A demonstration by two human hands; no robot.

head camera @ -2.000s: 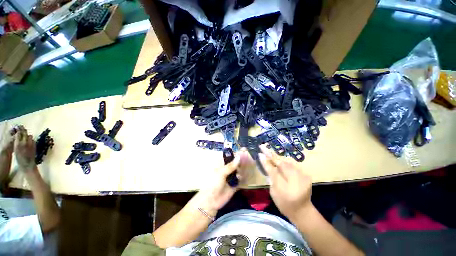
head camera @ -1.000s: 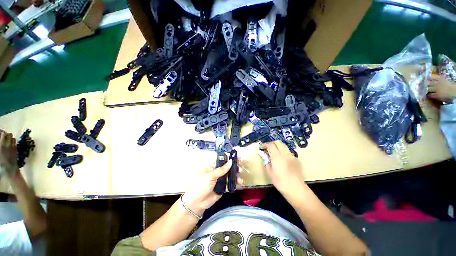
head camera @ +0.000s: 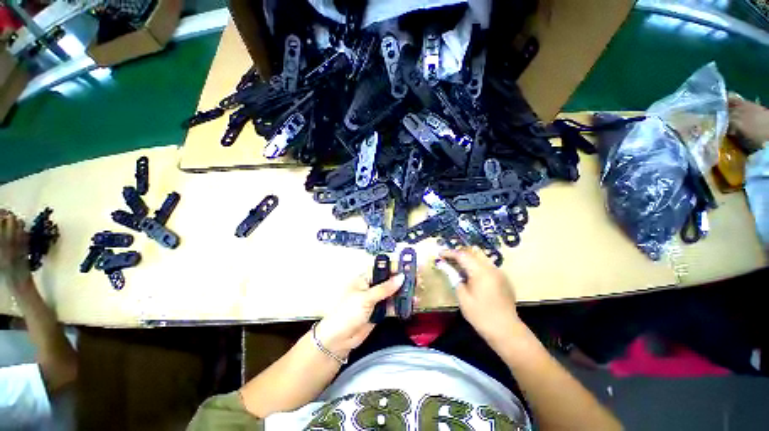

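My left hand (head camera: 352,313) holds two black plastic bars (head camera: 406,284) side by side, upright in the view, just in front of the pile's near edge. My right hand (head camera: 482,290) is a little to the right, its fingers bent towards the pile. A small whitish-grey piece (head camera: 451,270) shows at its fingertips; whether it is gripped or worn on a finger I cannot tell. The large pile of black bars (head camera: 422,151) spills from the carton towards my hands. A single bar (head camera: 257,215) lies left of the pile.
The open carton (head camera: 573,50) stands behind the pile. Set-aside bars (head camera: 158,233) lie to the left. A clear bag of black parts (head camera: 653,185) and an orange packet (head camera: 730,164) lie to the right. Another person's hands show at the left edge, and a hand at the right edge.
The two bars in my left hand are spread further apart than a second ago, and the right one has turned its holed face up. My right hand has stayed close by.
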